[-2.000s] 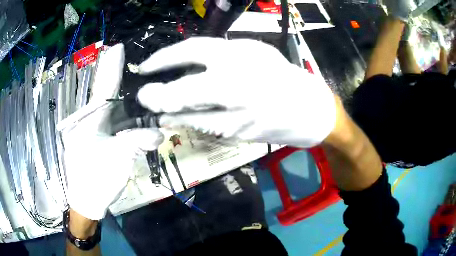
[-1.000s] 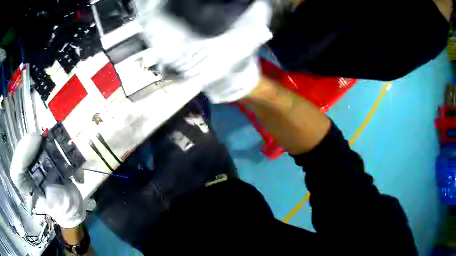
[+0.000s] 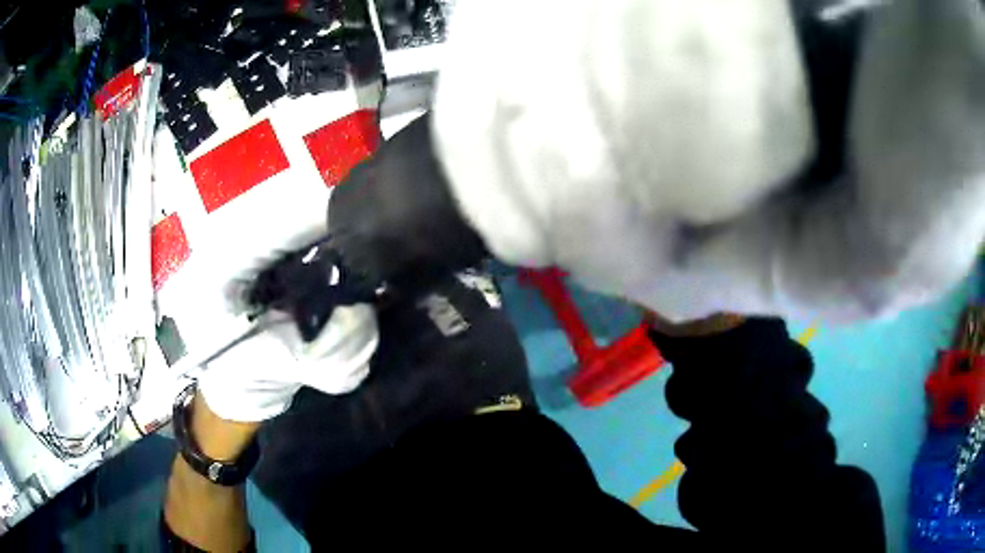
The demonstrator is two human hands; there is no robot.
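My right hand (image 3: 648, 140), in a white glove, is large and close to the camera at the upper right. It grips the thick black electric screwdriver (image 3: 405, 211), whose front end points down-left towards my left hand. My left hand (image 3: 292, 367), also gloved, holds a small dark blocky part (image 3: 292, 283) near the bench's front edge. A thin pale strip (image 3: 221, 348) runs down-left from its fingers. The screwdriver's end overlaps the dark part in view; blur hides whether they touch.
Many long silver profiles (image 3: 76, 270) lie side by side at left, with thin wires at their near ends. Red patches (image 3: 240, 164) mark the white bench top. Black parts (image 3: 259, 81) lie behind them. A red stool (image 3: 610, 362) stands on the blue floor.
My right hand has come closer to the camera, with the screwdriver now clearly visible and pointing at the part. My left hand shows further right, over the bench's front edge. The view has shifted.
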